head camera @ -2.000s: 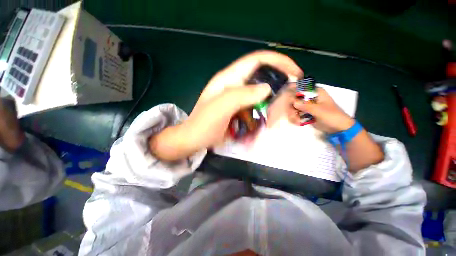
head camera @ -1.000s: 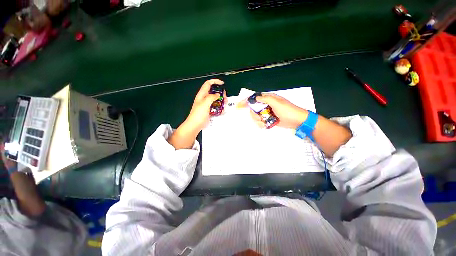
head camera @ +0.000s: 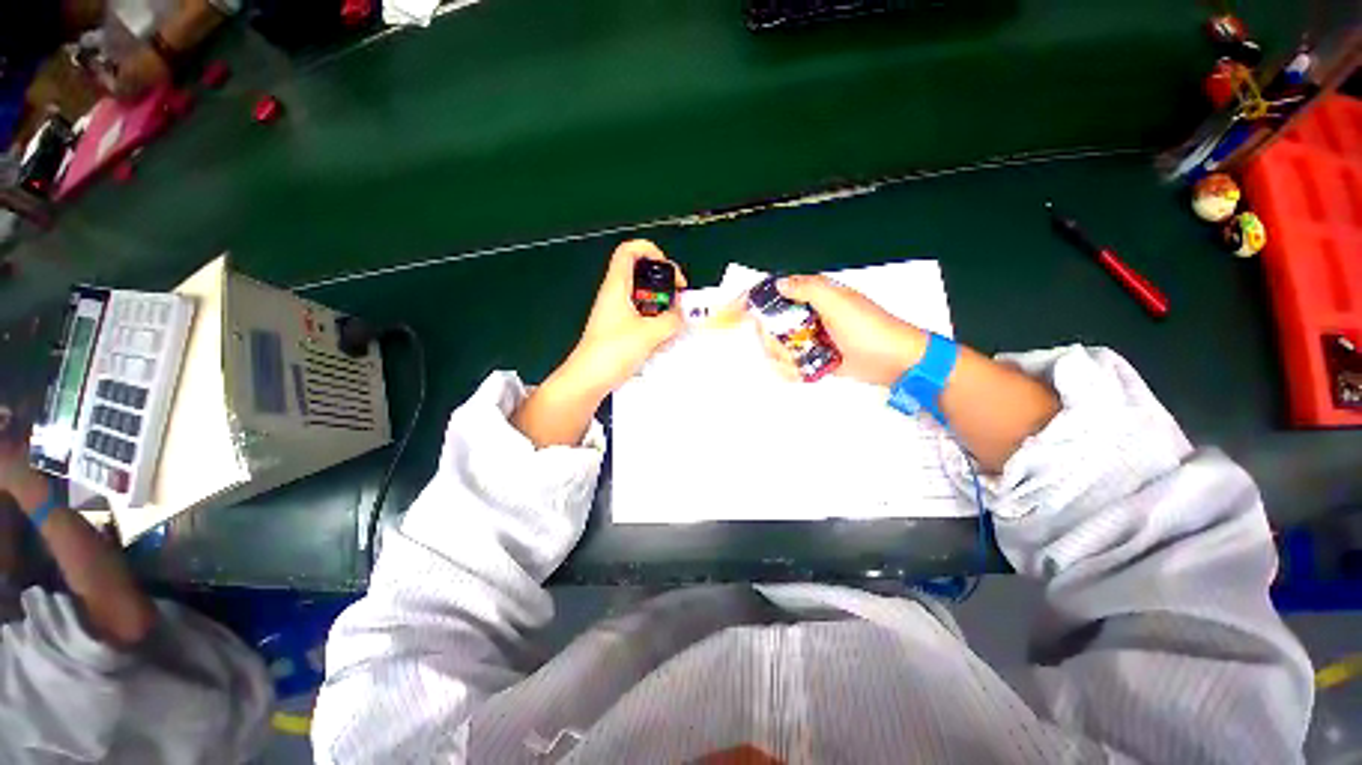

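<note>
My left hand [head camera: 610,332] holds a small smartwatch unit [head camera: 654,287] with a black face and small green and red marks, above the left edge of the white paper [head camera: 792,463]. My right hand [head camera: 859,332] holds a second, open unit [head camera: 798,332]. Its black part is at the top under my thumb, and its red case with bright inner parts shows below. The two units are apart. A blue strap [head camera: 926,374] is on my right wrist.
A beige box [head camera: 299,374] with a calculator [head camera: 127,396] on top stands at left. A red-handled screwdriver [head camera: 1113,263], small round pieces [head camera: 1216,196] and an orange-red tray [head camera: 1314,269] lie at right. Another person's arm [head camera: 93,561] shows at lower left.
The hands, close and blurred two seconds ago, are now lower over the paper. Since one second ago, the left unit has turned to show its dark face; the right hand has barely moved.
</note>
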